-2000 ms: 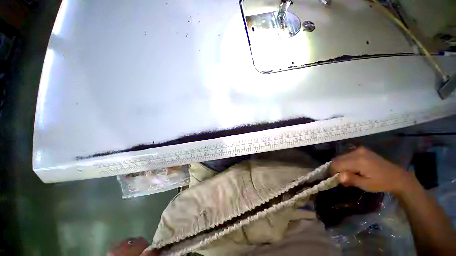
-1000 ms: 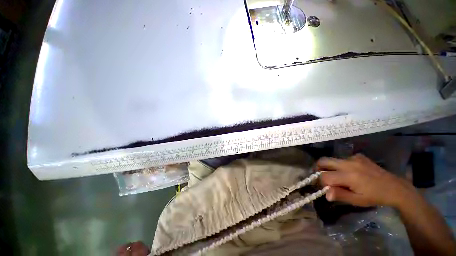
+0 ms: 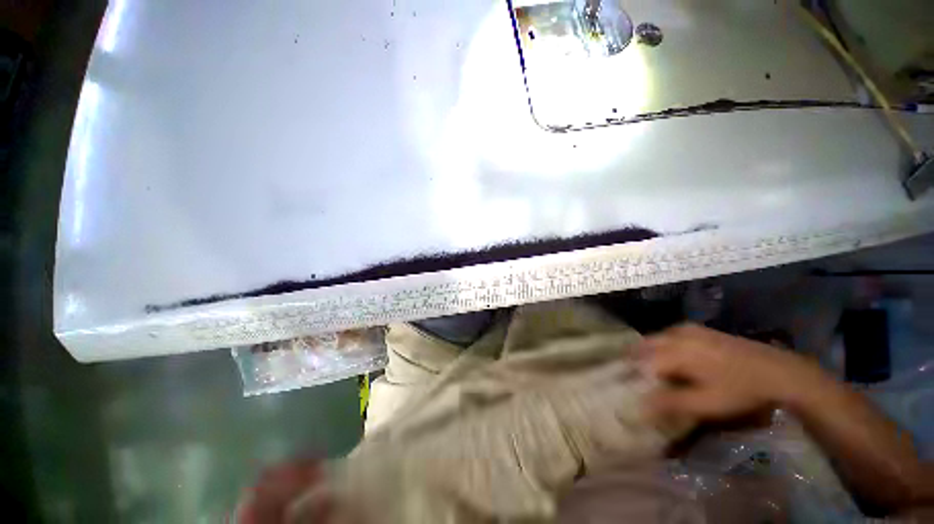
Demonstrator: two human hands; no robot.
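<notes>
A cream garment point(image 3: 502, 420) lies over my lap below the table's front edge, blurred by motion. Its gathered cloth runs between my hands. The waistband's edges cannot be told apart. My right hand point(image 3: 707, 379) is closed on the garment's right end, fingers blurred. My left hand point(image 3: 292, 493) is at the bottom edge, partly cut off and very blurred, at the garment's left side; its grip cannot be made out.
The white sewing machine table point(image 3: 277, 154) spans the view, with a measuring strip point(image 3: 492, 284) along its front edge and a lit metal plate point(image 3: 574, 26) at the top. A clear packet point(image 3: 312, 360) shows under the front edge. Shiny clear bags point(image 3: 753, 466) lie right of my lap.
The waistband was stretched in a slanting line between both hands; now it is slack and blurred. My left hand has come slightly up and right. The view has shifted a little.
</notes>
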